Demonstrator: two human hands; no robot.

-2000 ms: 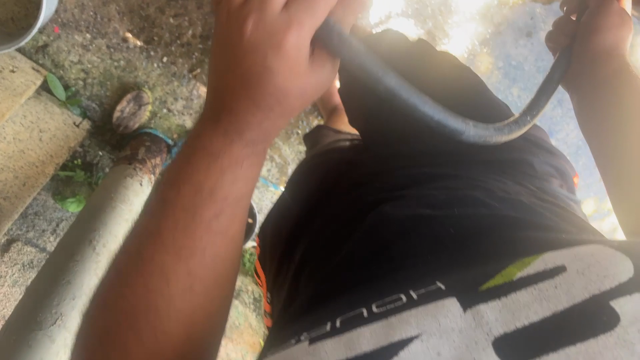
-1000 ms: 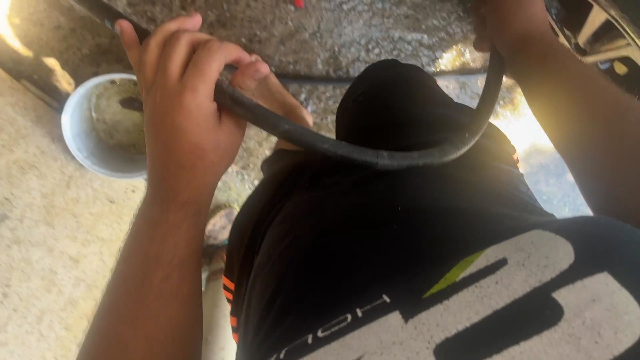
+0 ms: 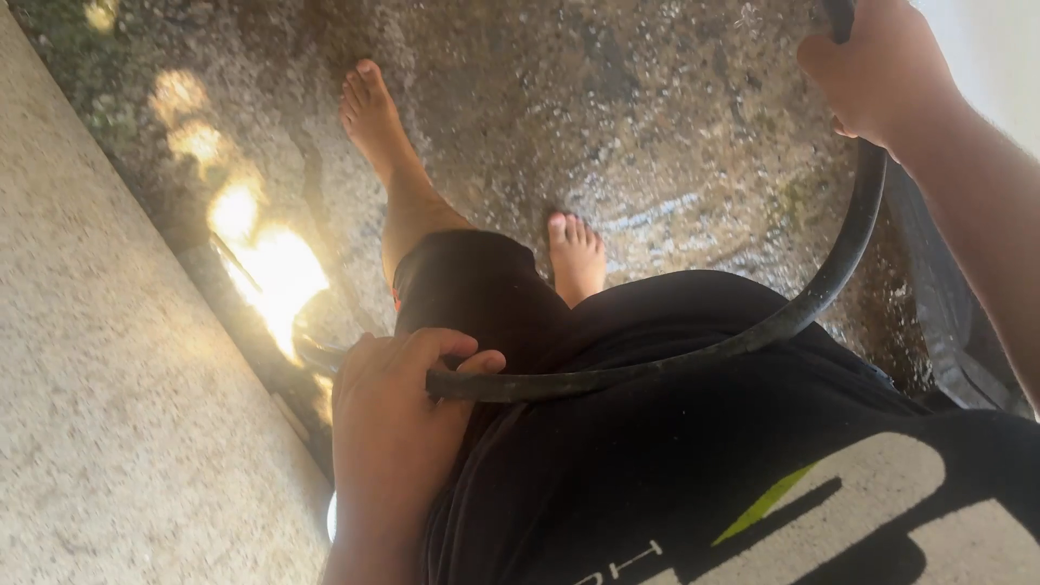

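A thick black hose (image 3: 699,357) curves across the front of my dark shirt, from one hand to the other. At the lower middle, my left hand (image 3: 402,398) is closed around the hose, with thumb and forefinger near my lap. My right hand (image 3: 886,77), at the upper right, grips the hose higher up, and the hose passes out of the top of the view there. Where the hose runs beyond my left hand is mostly hidden behind the fingers.
My bare feet stand on wet, rough concrete ground (image 3: 504,122). A pale speckled stone ledge (image 3: 122,366) runs diagonally along the left. Past my right forearm is a grey surface (image 3: 934,284) I cannot identify. Bright sunlight patches lie beside the ledge.
The view has shifted a lot. My left hand has come down close to my lap, still on the hose. The white bucket seen at the left a second ago is no longer plainly in view.
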